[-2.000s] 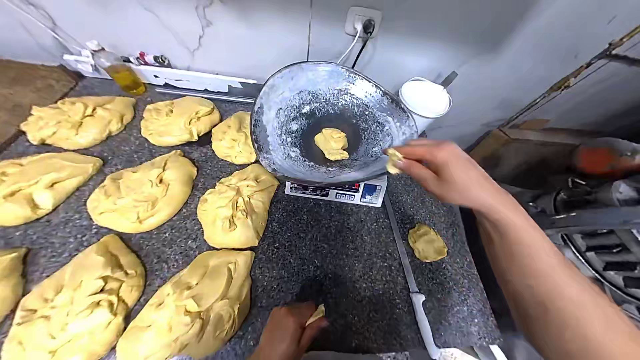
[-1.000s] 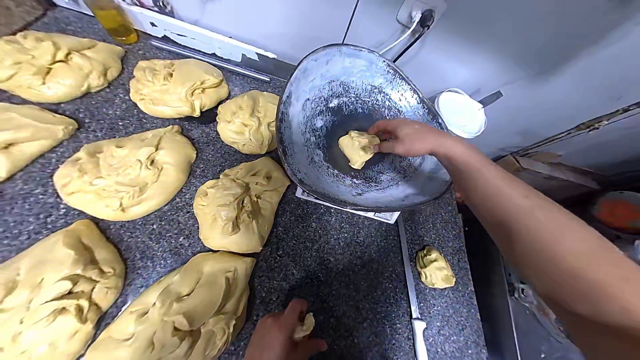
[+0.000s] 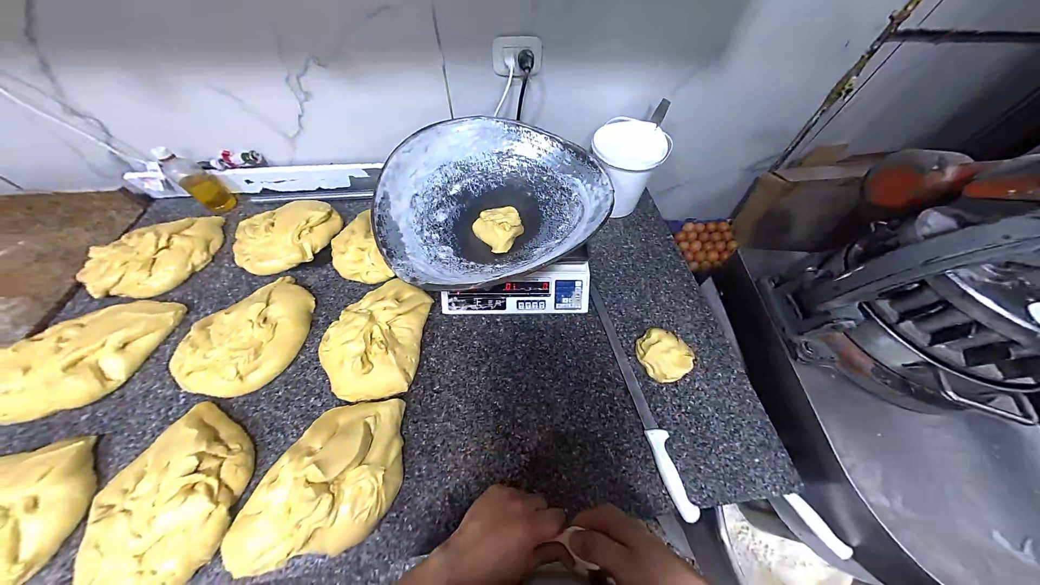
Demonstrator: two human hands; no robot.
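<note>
At the near edge of the counter, my left hand (image 3: 504, 532) and my right hand (image 3: 621, 546) meet with curled fingers. A small pale piece (image 3: 575, 549), possibly dough, is pinched by my right fingers beside my left ones; what my left fingers grip is hidden. Ahead, a floured metal pan (image 3: 422, 203) rests tilted on a digital scale (image 3: 528, 294) and holds a small dough lump (image 3: 498, 229). A long knife with a white handle (image 3: 673, 479) lies right of the scale, with another small dough piece (image 3: 665, 355) beside its blade. Several large dough portions (image 3: 375, 340) cover the left side.
Behind the pan's right side stands a white bucket (image 3: 630, 158) of white powder with a utensil. An oil bottle (image 3: 203, 185) leans at the back left. Wall socket (image 3: 517, 57) has cables. Right of the counter are eggs (image 3: 705, 244) and a metal machine (image 3: 934, 325).
My right hand has left the pan and come back toward me, beside my left hand. The dough lump it was touching stays in the pan. The view has shifted.
</note>
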